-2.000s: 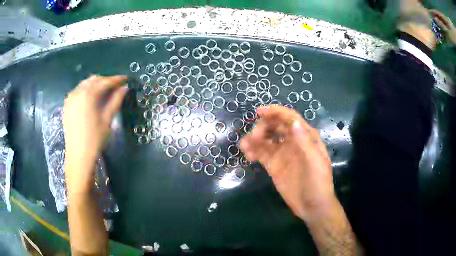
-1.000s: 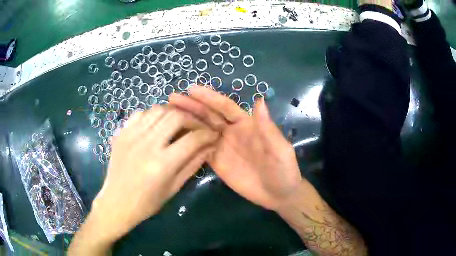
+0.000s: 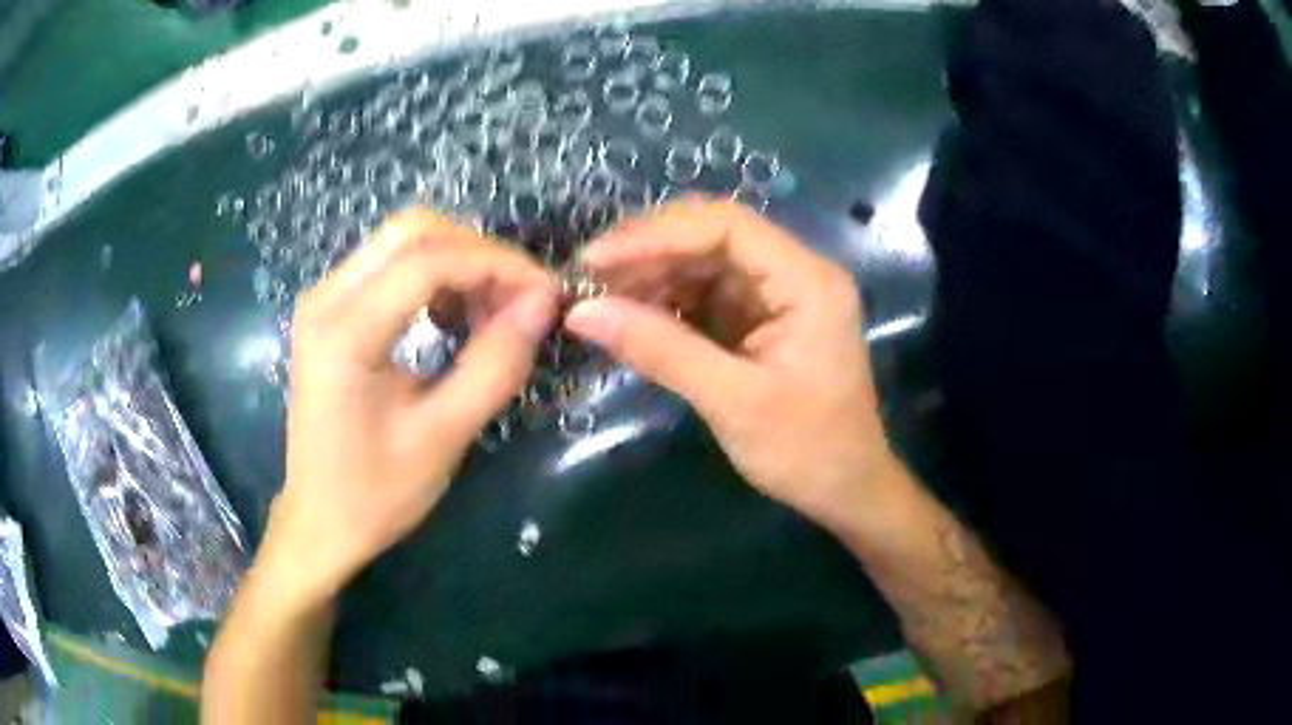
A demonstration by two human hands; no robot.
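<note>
Many thin silvery metal rings (image 3: pixel 482 181) lie in a loose flat spread on the glossy dark green surface (image 3: pixel 680 567). My left hand (image 3: pixel 376 383) and my right hand (image 3: pixel 772 361) meet over the near part of the spread. The thumb and fingertips of each hand are pinched together, nearly touching the other hand's. Small shiny metal pieces, which look like rings, show blurred between the fingertips; their number cannot be told. My hands hide some rings beneath them.
A clear plastic bag of small parts (image 3: pixel 142 489) lies at the left, with part of another bag (image 3: pixel 17 602) at the edge. A speckled white rail (image 3: pixel 255 71) curves behind the rings. Another person's dark sleeve (image 3: pixel 1056 326) covers the right side. White scraps (image 3: pixel 529 537) lie near the front.
My hands first came together, the left over the right palm. Now their fingertips meet in a pinch. The view has shifted, and the other person's hands have left the picture.
</note>
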